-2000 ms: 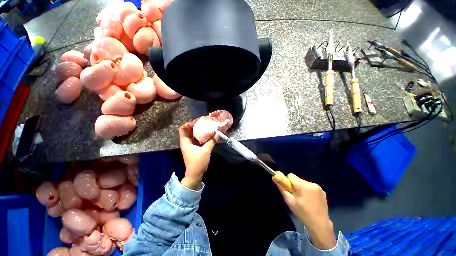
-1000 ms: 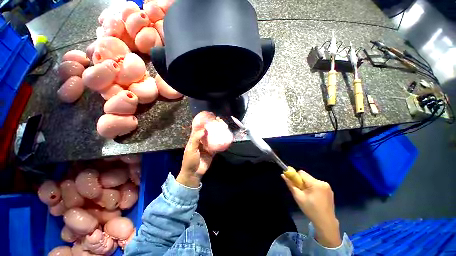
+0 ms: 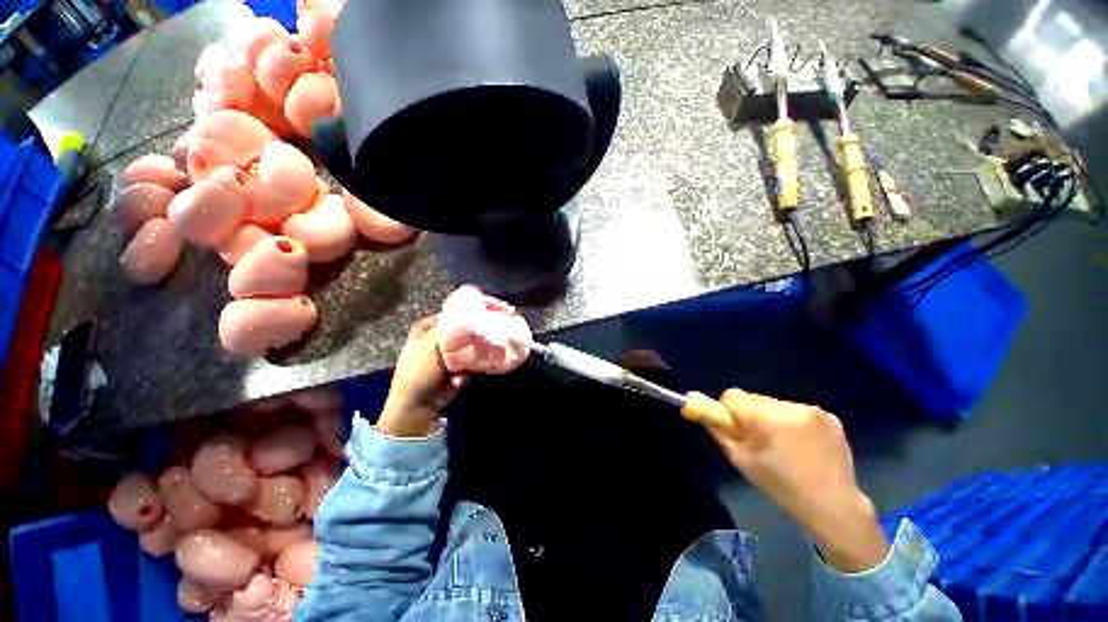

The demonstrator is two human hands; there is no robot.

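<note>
A glossy pink hollow casting (image 3: 480, 334), likely a doll head, is held in my left hand (image 3: 419, 374) just past the table's front edge. Its surface looks folded or dented. My right hand (image 3: 784, 450) holds the yellow handle of a long metal-shafted tool (image 3: 614, 374), likely a hot iron. The tool points left and its tip meets the right side of the casting; whether it presses in is too small to tell. The fingers of my left hand are partly hidden behind the casting.
A black drum-shaped unit (image 3: 468, 122) stands behind the casting. Pink castings (image 3: 249, 182) lie at upper left, more (image 3: 219, 559) in a bin below. Two wooden-handled irons (image 3: 786, 170) rest on a metal stand (image 3: 759, 95). Corded tools, a socket box (image 3: 1002, 188) and blue crates (image 3: 948, 346) are at right.
The casting has been turned in my left hand and moved left. The tool tip has come from apart, one second ago, to the casting's right side. The whole view has shifted and tilted.
</note>
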